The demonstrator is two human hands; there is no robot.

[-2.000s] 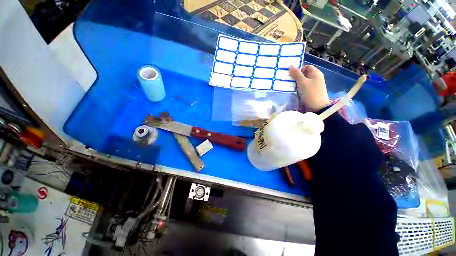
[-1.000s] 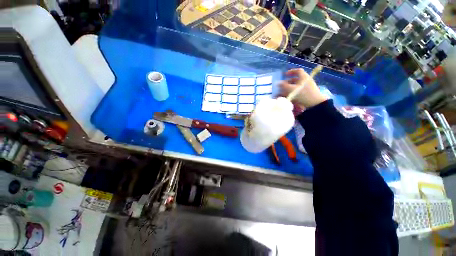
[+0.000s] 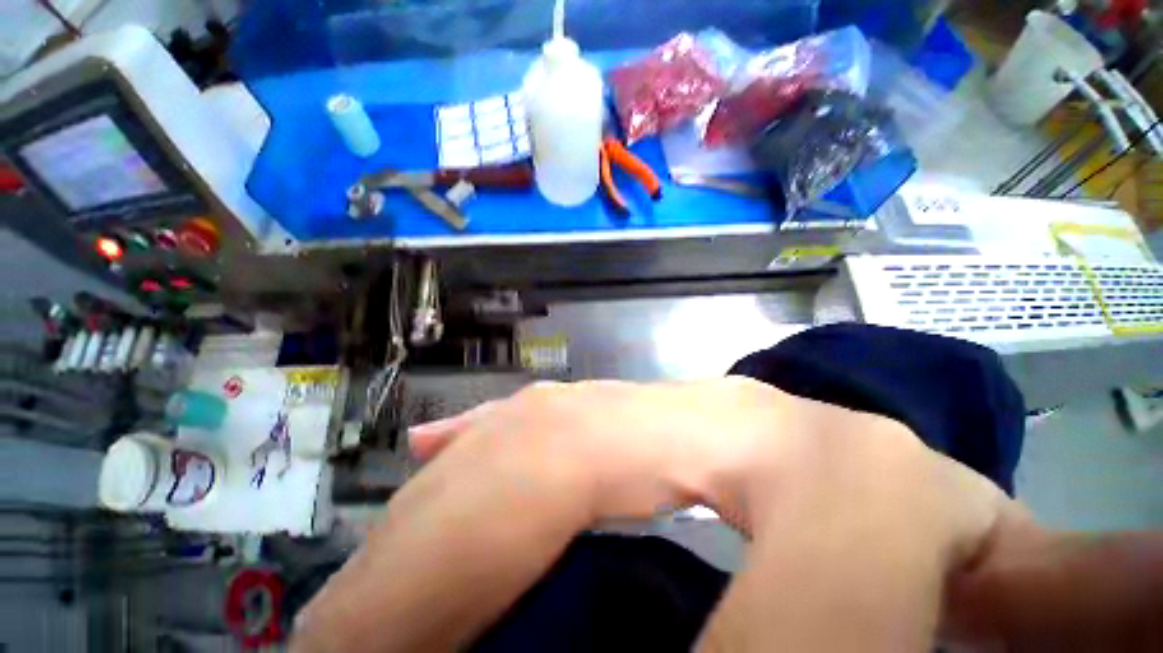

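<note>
My right hand (image 3: 638, 459) is large, blurred and close to the camera at the lower middle, entering from the right edge. It is bent, with its fingers cut off by the bottom edge, so its grip is hidden. No left hand can be made out. Dark cloth (image 3: 893, 376) shows behind the hand. Beyond it, the white squeeze bottle (image 3: 564, 128) stands upright on the blue mat (image 3: 300, 166), over the right edge of the label sheet (image 3: 478, 132). Orange-handled pliers (image 3: 628, 172) lie right of the bottle.
A light blue roll (image 3: 352, 125) and red-handled tool (image 3: 491, 179) are on the mat. Bags of red pieces (image 3: 670, 87) and a dark-filled bag (image 3: 835, 151) lie right. A screen (image 3: 96, 156) is left. The white ledge (image 3: 300, 478) holds a lidded tub (image 3: 130, 472) and teal roll (image 3: 195, 410).
My right hand has left the label sheet and bottle and is now close to the camera. The bottle has gone from tilted at my arm to upright on the mat. The view has shifted.
</note>
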